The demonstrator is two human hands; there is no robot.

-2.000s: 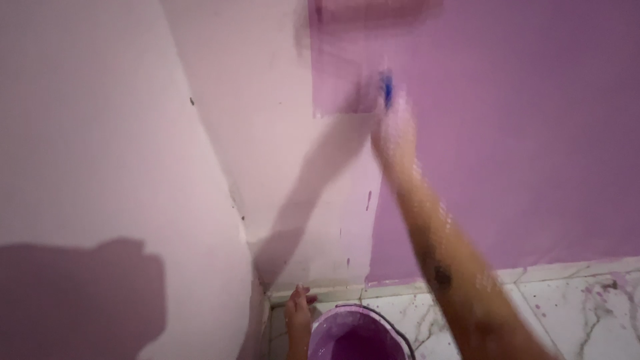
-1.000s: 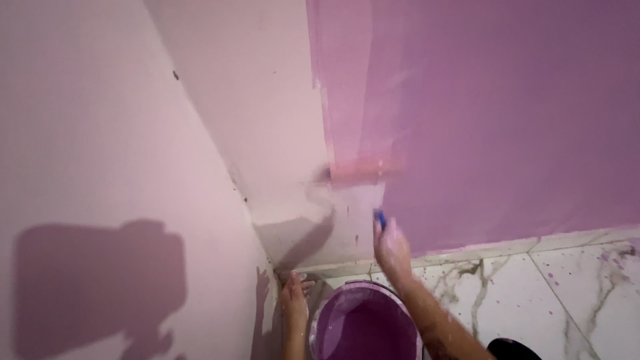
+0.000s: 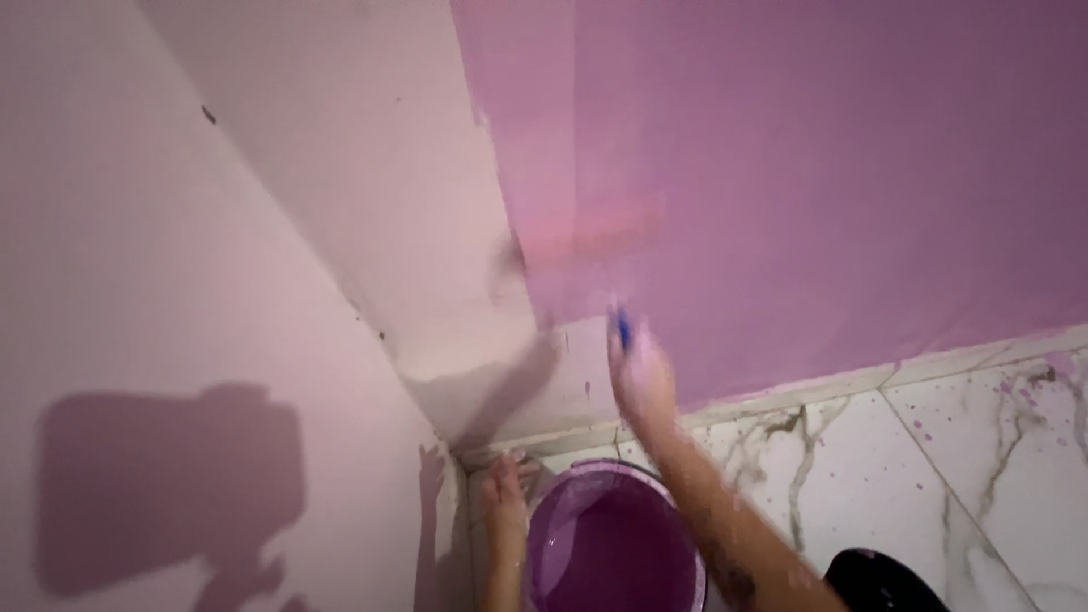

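My right hand [image 3: 644,365] grips the blue handle [image 3: 624,328] of a paint roller, whose blurred pinkish sleeve [image 3: 591,234] lies against the wall at the edge of the purple paint. Below it, a bucket [image 3: 544,544] holding purple paint [image 3: 629,544] stands on the floor in the corner. My left hand [image 3: 508,476] is beside the bucket's left rim, near the foot of the wall, fingers spread; no held object shows. Purple paint [image 3: 807,170] covers the right of the wall, while the strip by the corner [image 3: 374,170] is pale.
A pale side wall [image 3: 170,297] rises at the left, with shadows on it. White marbled floor tiles [image 3: 867,476] bear purple paint spots. A pale skirting [image 3: 858,380] runs along the wall's foot. A black rounded object [image 3: 884,586] is at the bottom right.
The roller has gone from high on the wall to low down, then partway up again. Purple paint now covers more of the strip at the pale edge. My left hand remains beside the bucket.
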